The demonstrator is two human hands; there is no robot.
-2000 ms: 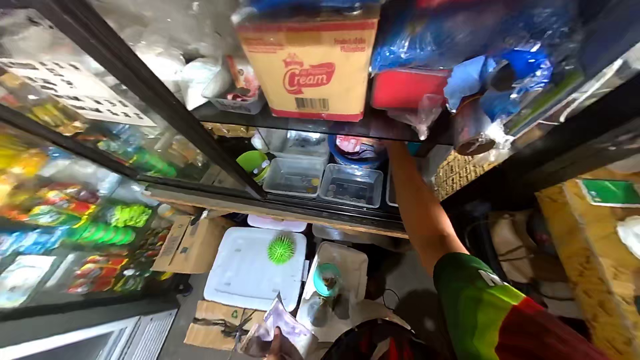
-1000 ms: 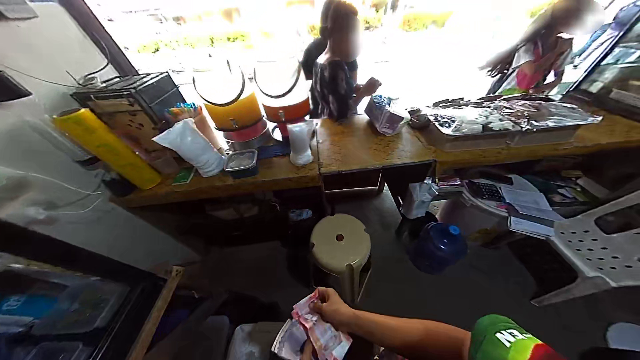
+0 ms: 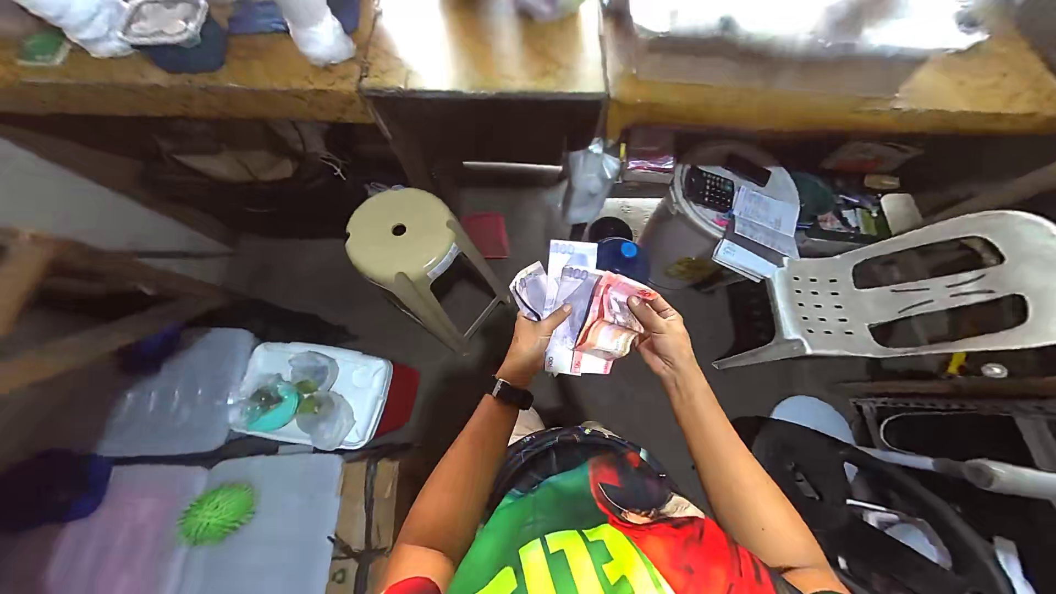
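Observation:
Several paper banknotes [image 3: 577, 305], some violet-grey and some reddish, are fanned out between my two hands in front of my body. My left hand [image 3: 530, 337], with a black watch on its wrist, grips the violet-grey notes at the left, thumb on top. At the right side of the fan, my right hand [image 3: 660, 330] pinches the reddish notes between thumb and fingers. One orange-toned note is folded or curled at the lower middle.
A beige plastic stool [image 3: 400, 235] stands ahead on the left. To the right is a white plastic chair [image 3: 907, 285], beside a bucket bearing a calculator [image 3: 709, 188] and notebooks. Wooden counters [image 3: 487, 74] run across the front. A white lid [image 3: 367, 400] with plastic bags lies at left.
The view has swung from the shelves to the counter and then down. Both hands now hold the notes spread out before my body; two seconds ago my right arm reached into the shelf.

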